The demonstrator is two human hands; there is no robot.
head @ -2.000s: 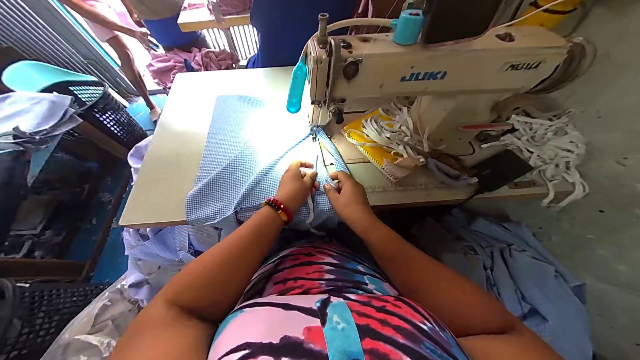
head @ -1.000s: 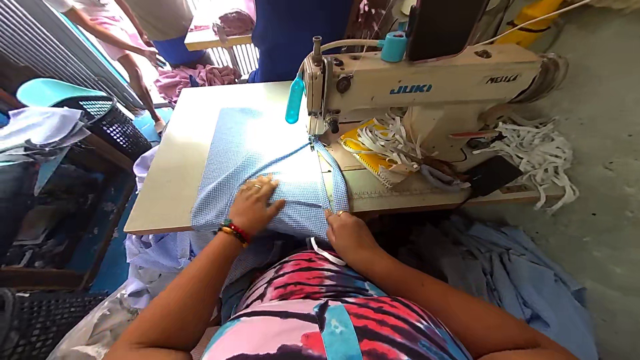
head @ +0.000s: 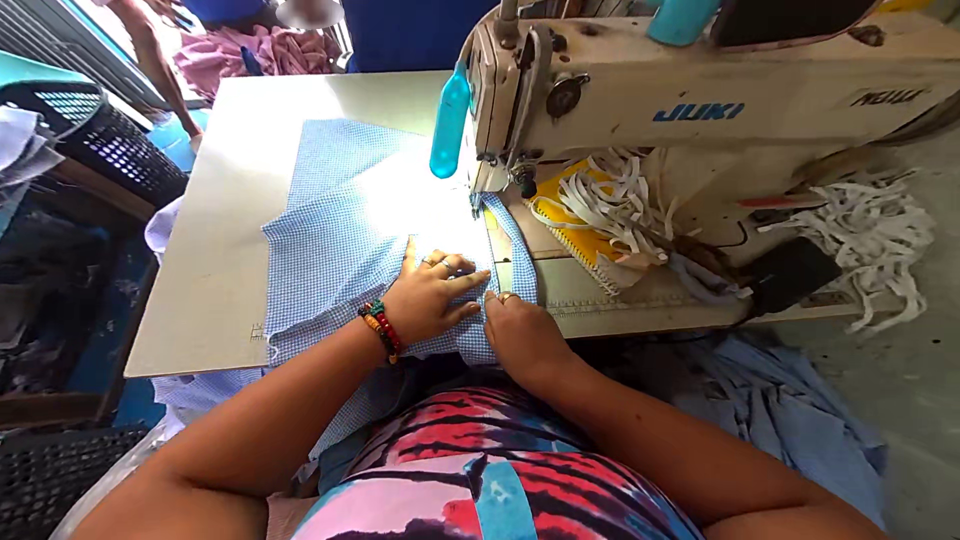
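Note:
A blue-and-white checked cloth [head: 330,255] lies over the table, one edge under the needle area of a Juki sewing machine [head: 615,97]. My left hand [head: 435,296] rests on the cloth, palm down with fingers spread, and wears rings and a beaded bracelet. Just right of it, my right hand [head: 525,334] grips the cloth's edge between thumb and curled fingers, near a curved checked strip [head: 523,259] that runs up to the presser foot [head: 476,202]. A bright lamp glare washes out the cloth left of the needle.
White fabric strips [head: 607,199] lie on a yellow cloth [head: 566,195] beneath the machine arm. More white strips [head: 874,240] and a black item [head: 791,274] are at the right. Blue cloth [head: 780,420] hangs below the table. A black basket [head: 127,150] stands left; another person's arm [head: 161,67] is behind it.
My left hand was close to the right hand, then spread on the cloth farther left; it now lies beside the right hand again. The view has moved closer to the table.

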